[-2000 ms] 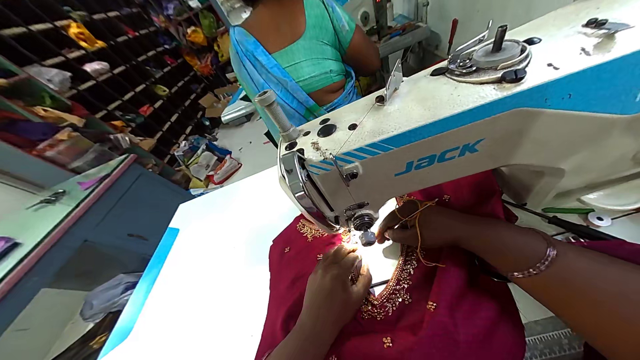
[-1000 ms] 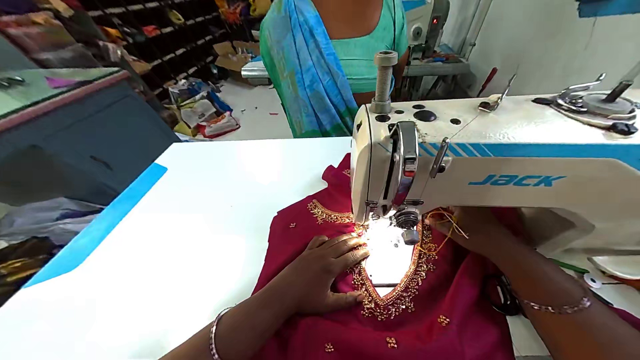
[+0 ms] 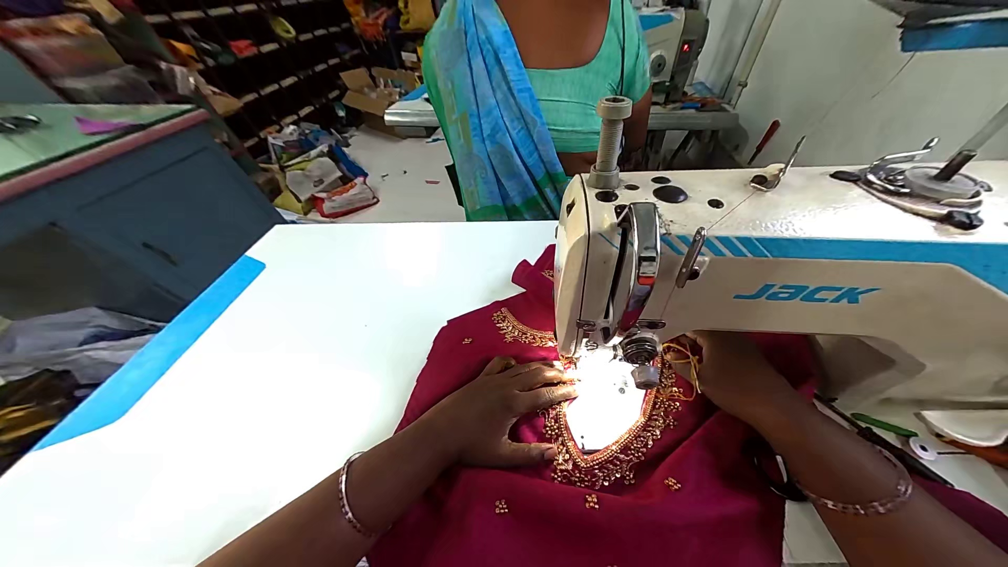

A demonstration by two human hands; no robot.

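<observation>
A maroon fabric piece [image 3: 669,512] with gold embroidery round a pointed neck opening lies under the head of a white Jack sewing machine [image 3: 819,291]. The lamp brightly lights the opening, and glare hides the needle area. My left hand [image 3: 508,409] lies spread on the fabric, fingertips at the left edge of the neckline, thumb lower down. To the right of the presser area, my right hand [image 3: 720,374] is partly hidden beneath the machine arm, beside a loop of yellow-orange thread [image 3: 687,366]; whether its fingers grip anything is not visible.
A white table [image 3: 339,339] with a blue edge extends left. Black-handled scissors [image 3: 776,468], a green tool [image 3: 883,425] and a white bobbin [image 3: 922,448] lie at right. Beyond the machine is a person [image 3: 551,102] seen from behind, near another sewing machine [image 3: 665,55]. A blue cabinet [image 3: 150,205] stands at left.
The view has swung and levelled considerably since two seconds ago. My left hand, earlier close to the needle area at the front of the opening, now lies flatter along the neckline's left side.
</observation>
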